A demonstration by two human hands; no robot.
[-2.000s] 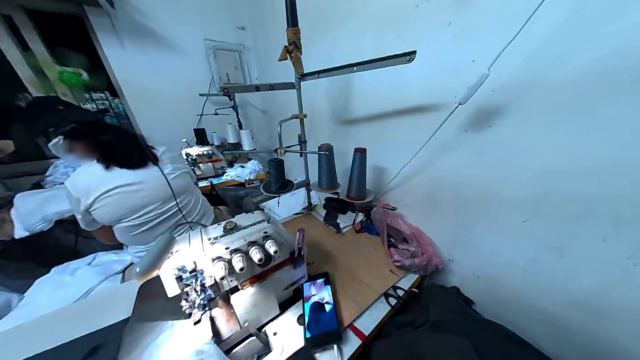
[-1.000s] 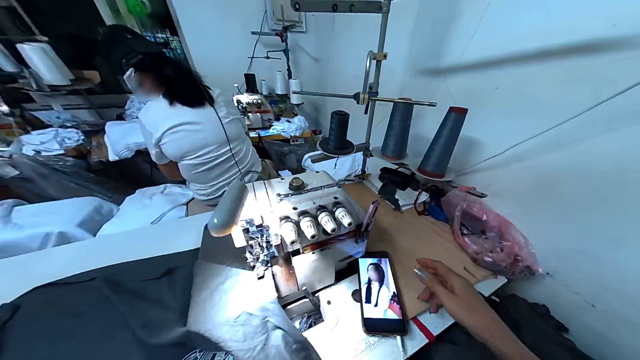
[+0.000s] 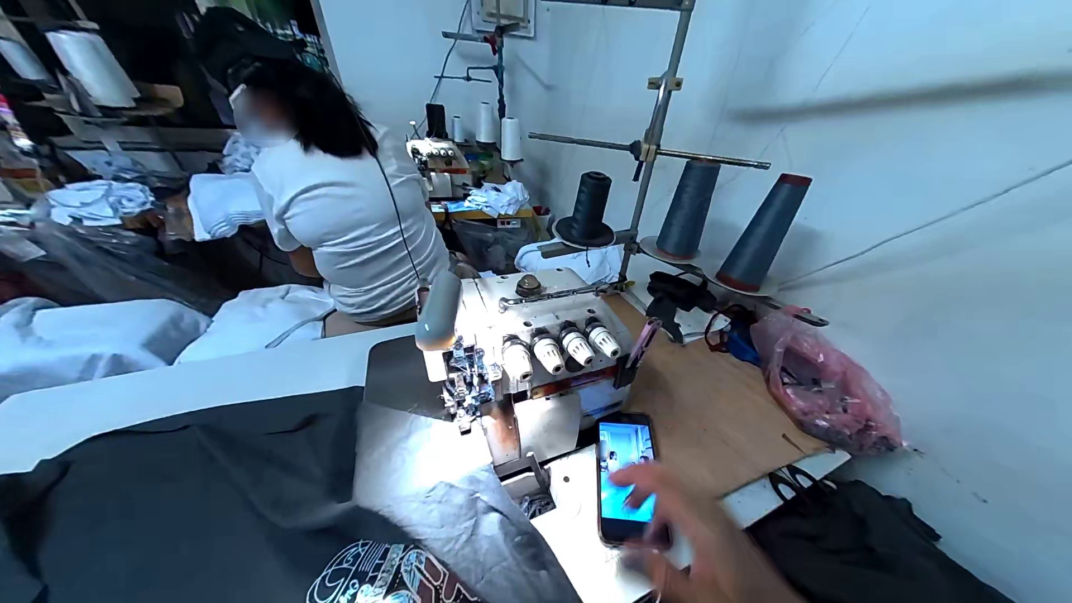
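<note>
My right hand, blurred, is over the lower part of a smartphone with a lit screen; its fingers are apart and hold nothing. The phone lies at the front of a white overlock sewing machine that has several tension dials, a lit lamp and a needle area at its left. Left of the machine a dark garment with a white line print is spread on the white table. Grey fabric lies below the needle area. My left hand is not in view.
A thread stand with dark thread cones rises behind the machine. A pink plastic bag lies at the right by the wall, scissors and black cloth nearer. A co-worker sits at the back left among white fabric pieces.
My right hand has moved left from beside the phone to over its screen. The picture on the screen has changed. Two seconds ago no hand of mine was in view.
</note>
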